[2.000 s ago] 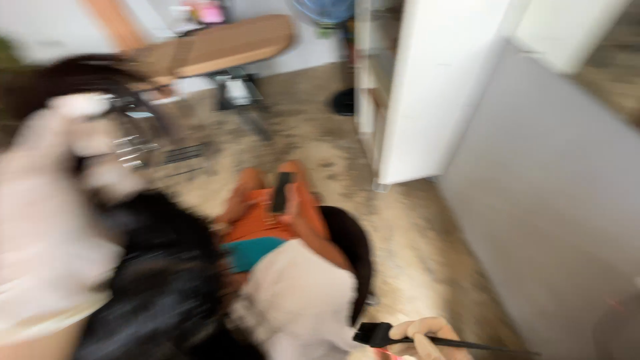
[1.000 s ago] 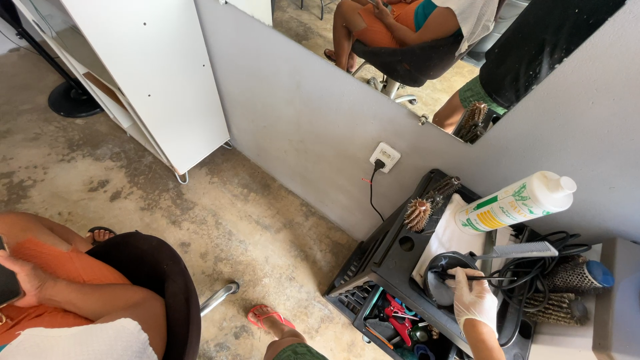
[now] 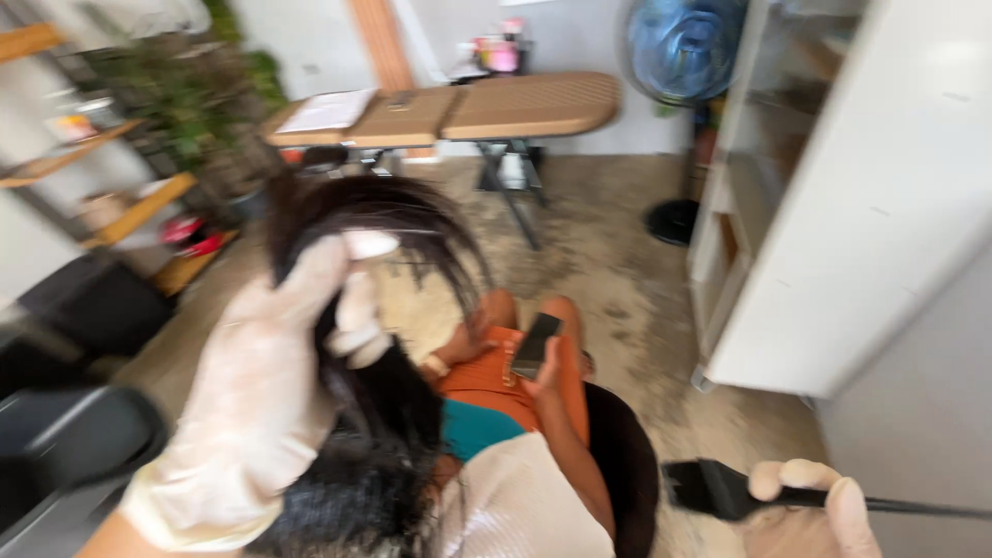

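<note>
My left hand [image 3: 263, 380], in a pale glove, grips a raised lock of dark hair [image 3: 372, 201] above a seated person's head; the loose end arches over to the right. Below it lies more black hair [image 3: 356, 473]. At the lower right my right hand [image 3: 814, 504], also gloved, holds a black tint brush [image 3: 713, 488] by its handle, bristles pointing left, apart from the hair. A white towel [image 3: 527, 504] covers the seated person's shoulder. That person holds a phone [image 3: 537, 346] over an orange garment [image 3: 480, 380].
A brown padded treatment bed [image 3: 535, 105] stands by the far wall, near a pedestal fan [image 3: 682, 54]. A white cabinet [image 3: 860, 209] is on the right. Wooden shelves [image 3: 147, 205] and a dark padded seat [image 3: 85, 442] are at the left.
The view has swung from the trolley and mirror back to the seated person. My right hand, at a bowl on the trolley one second ago, now holds the brush near the chair.
</note>
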